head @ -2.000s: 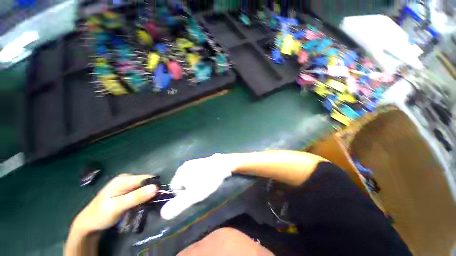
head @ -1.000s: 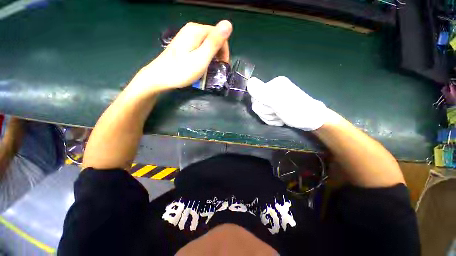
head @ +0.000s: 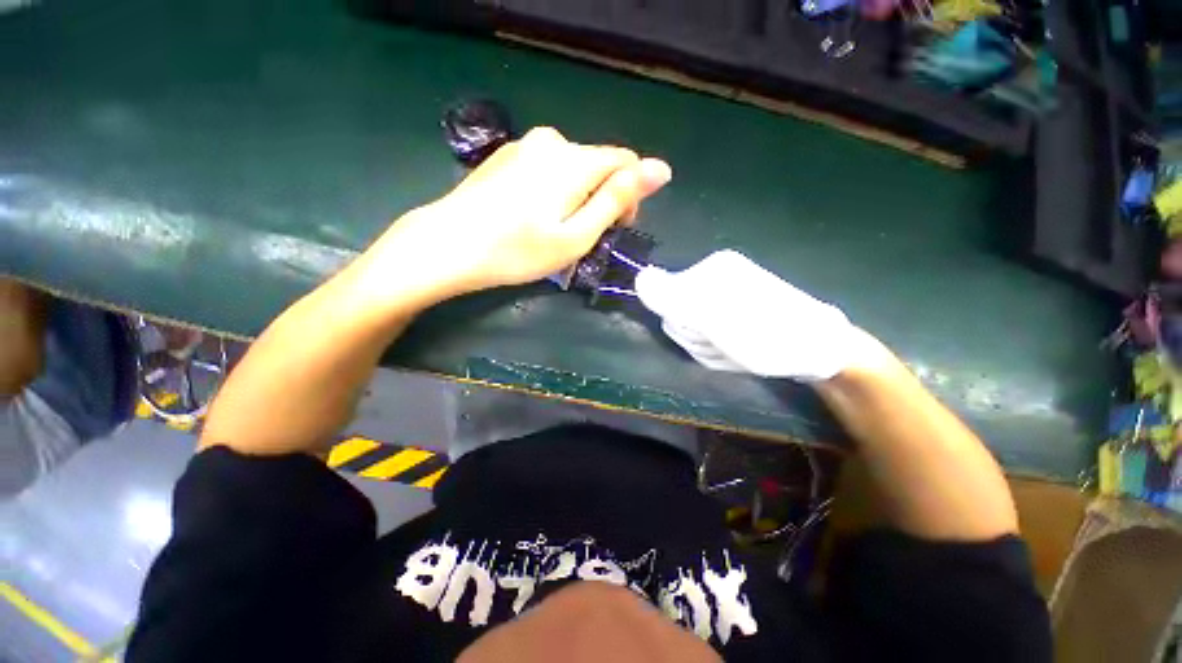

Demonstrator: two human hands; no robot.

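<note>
My left hand point(head: 525, 214), bare, curls over small dark shiny parts point(head: 599, 266) near the front of the green bench. Its palm and fingers hide most of them. My right hand point(head: 752, 317), in a white glove, pinches silver wire handles point(head: 625, 271) of a black binder clip at the right side of these parts. Whether the clip is clamped on a part cannot be told. Another dark shiny part point(head: 476, 127) lies on the bench just beyond my left hand.
Black compartment trays point(head: 894, 110) with coloured clips stand at the far right. Loose coloured clips point(head: 1147, 453) lie along the right edge. An open cardboard box point(head: 1121, 589) is at lower right. The bench's worn front edge point(head: 622, 399) runs below my hands. A person's arm shows at far left.
The view has swung from the trays down to my hands. Since a second ago, my left hand has closed further over the dark parts. My gloved hand stays at the wire handles.
</note>
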